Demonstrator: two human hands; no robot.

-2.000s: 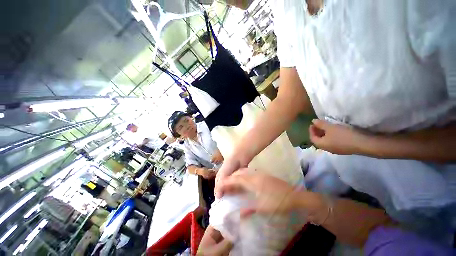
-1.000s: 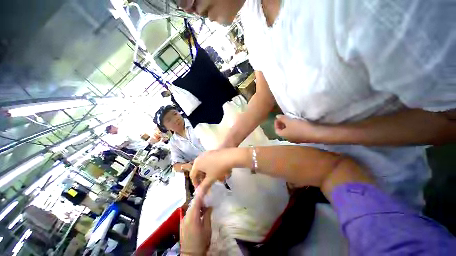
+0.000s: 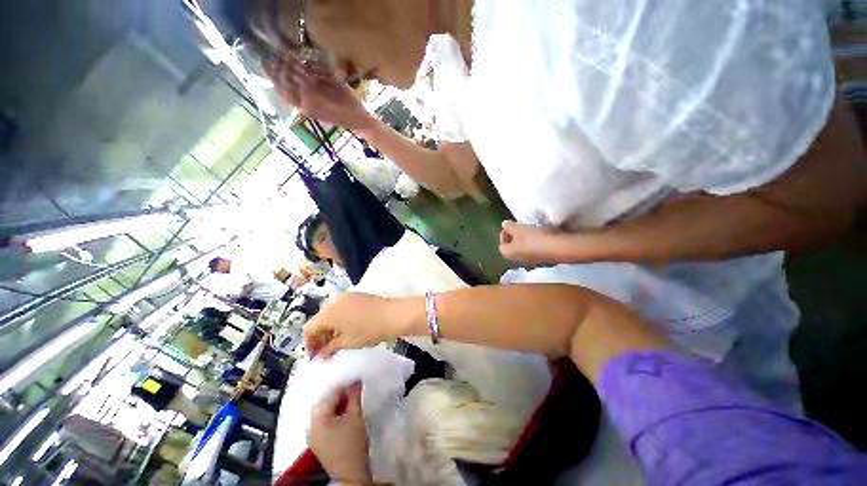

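Observation:
A thin white cloth piece (image 3: 375, 375) lies between my two hands, over the bin. My right hand (image 3: 347, 325), with a bracelet and purple sleeve, pinches its upper left edge. My left hand (image 3: 340, 432) is lower, at the bottom of the view, with curled fingers closed at the cloth's left side; its fingertips are blurred. A cream garment (image 3: 490, 365) hangs down behind and below my right forearm. Heaped cream cloth (image 3: 456, 422) fills the dark, red-edged fabric bin (image 3: 561, 418).
A co-worker in white (image 3: 608, 142) stands close on the right, one hand raised near the head. A black garment (image 3: 354, 214) hangs behind the cloth. Another person (image 3: 321, 237) sits behind it. A red basket edge (image 3: 299, 469) shows at lower left.
The co-worker's arm has left the cloth and gone up. My hands have come together, then moved apart and left with the white piece. The black garment is now partly hidden and lower.

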